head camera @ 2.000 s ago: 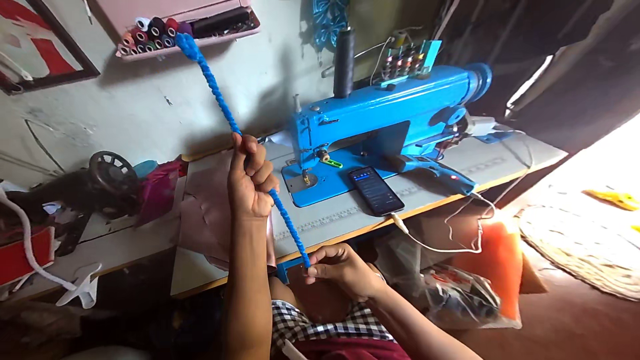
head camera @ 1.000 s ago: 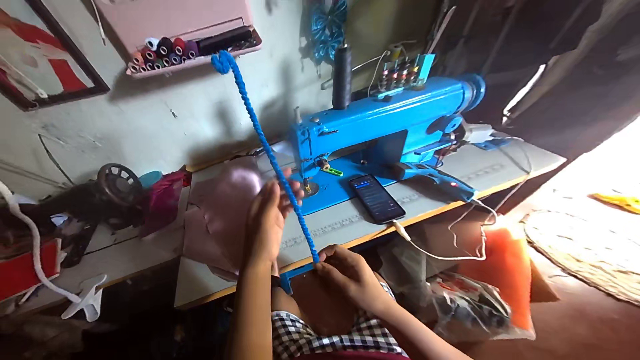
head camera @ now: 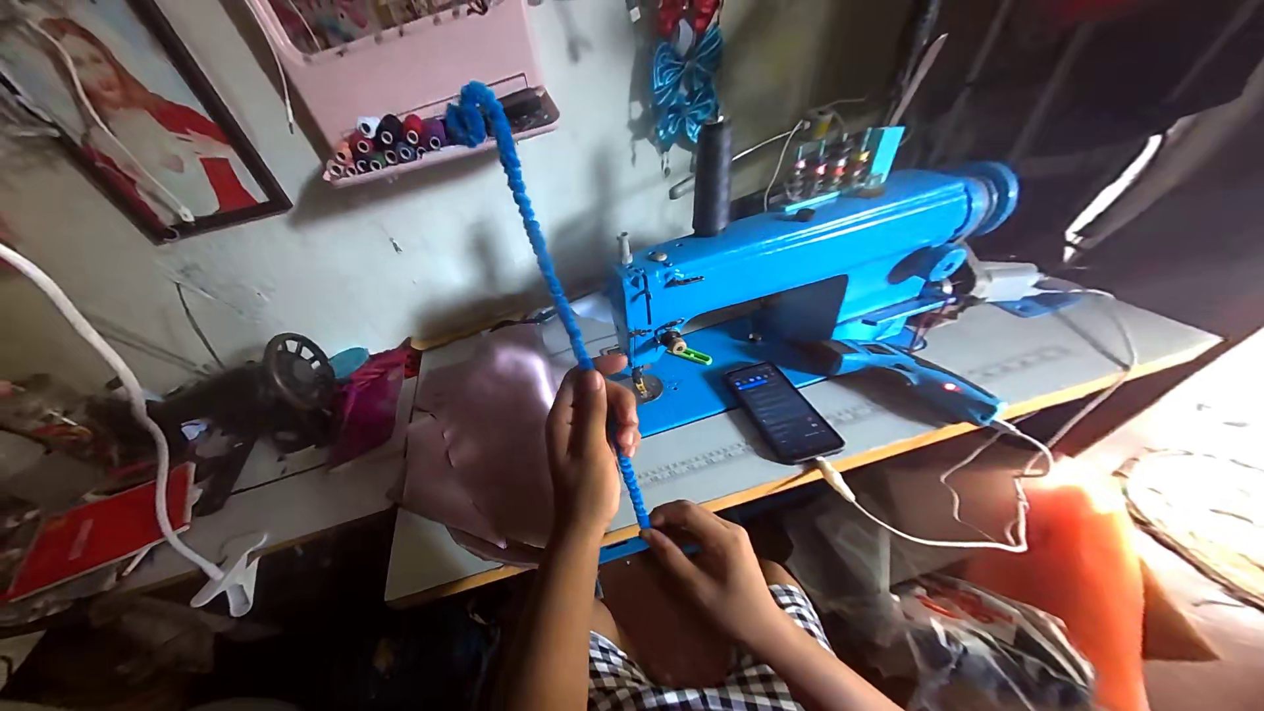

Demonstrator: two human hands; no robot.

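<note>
A long twisted blue pipe-cleaner-like stem (head camera: 538,247) slants upward from my hands, its top bent over into a curled end. Partway along it, my left hand (head camera: 590,444) grips the stem between thumb and fingers. Near the table's front edge, my right hand (head camera: 706,558) pinches the stem's lower end. Behind and right of my left hand stands a blue sewing machine (head camera: 790,267) carrying a dark thread cone (head camera: 712,178). Shiny pink fabric (head camera: 484,444) lies left of my left hand.
A plugged-in smartphone (head camera: 785,410) and a blue corded device (head camera: 913,380) lie on the table (head camera: 1086,375). A pink wall shelf (head camera: 405,79) holds several thread spools. An old black sewing machine (head camera: 267,395) stands left. A white cable (head camera: 118,365) hangs at the left.
My left hand, apparently open beside the stem one second ago, is now closed around it. The stem's top leans further over than two seconds ago.
</note>
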